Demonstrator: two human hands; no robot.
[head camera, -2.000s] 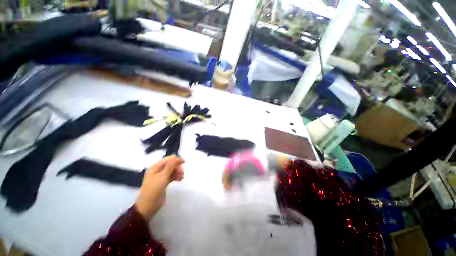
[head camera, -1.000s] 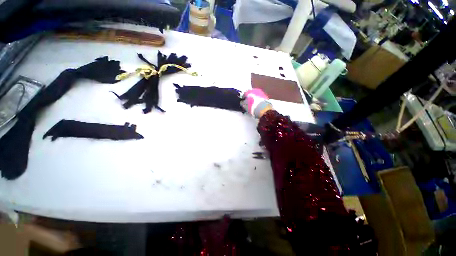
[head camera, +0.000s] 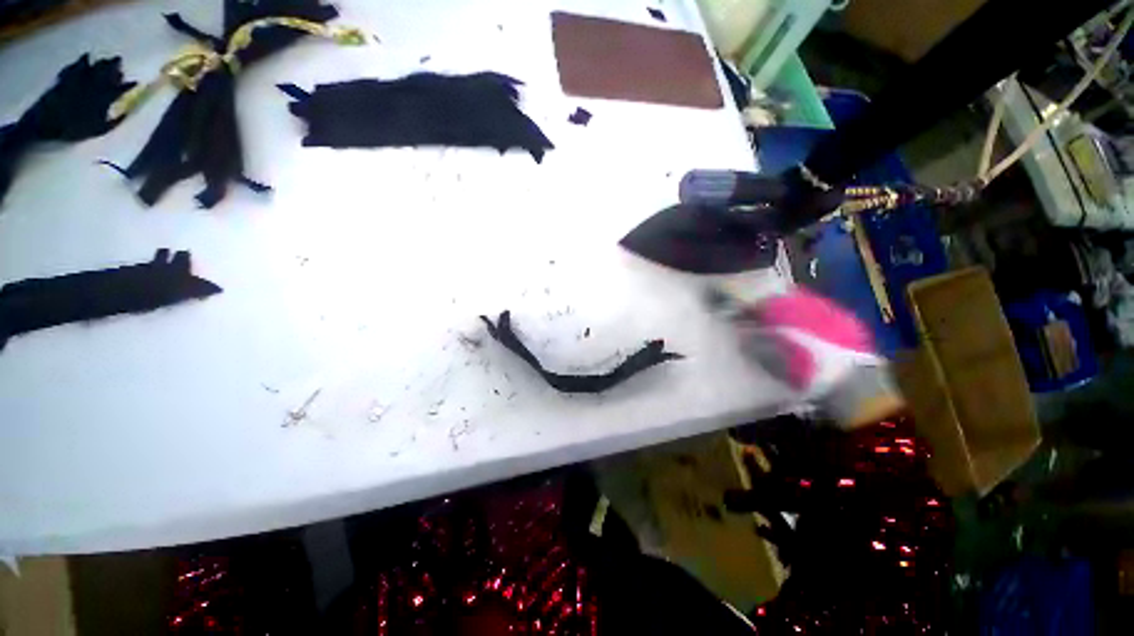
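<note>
A narrow black fabric strip lies curved near the table's near edge, with nothing touching it. My right hand, in a pink, white and grey fingerless glove, is blurred at the table's right edge, below the steam iron. Its fingers are too blurred to tell what they hold. The steam iron sits at the right with its dark pointed end toward the left. My left hand is out of the picture.
A flat black stack lies at the upper middle, another at the left. A bundle with a yellowish tie is at the upper left. A brown sheet lies at the back. A cardboard box stands beyond the right edge.
The view has shifted down and right. My right hand has left the black stack and moved nearer, to below the iron. The curved strip now shows near the front edge.
</note>
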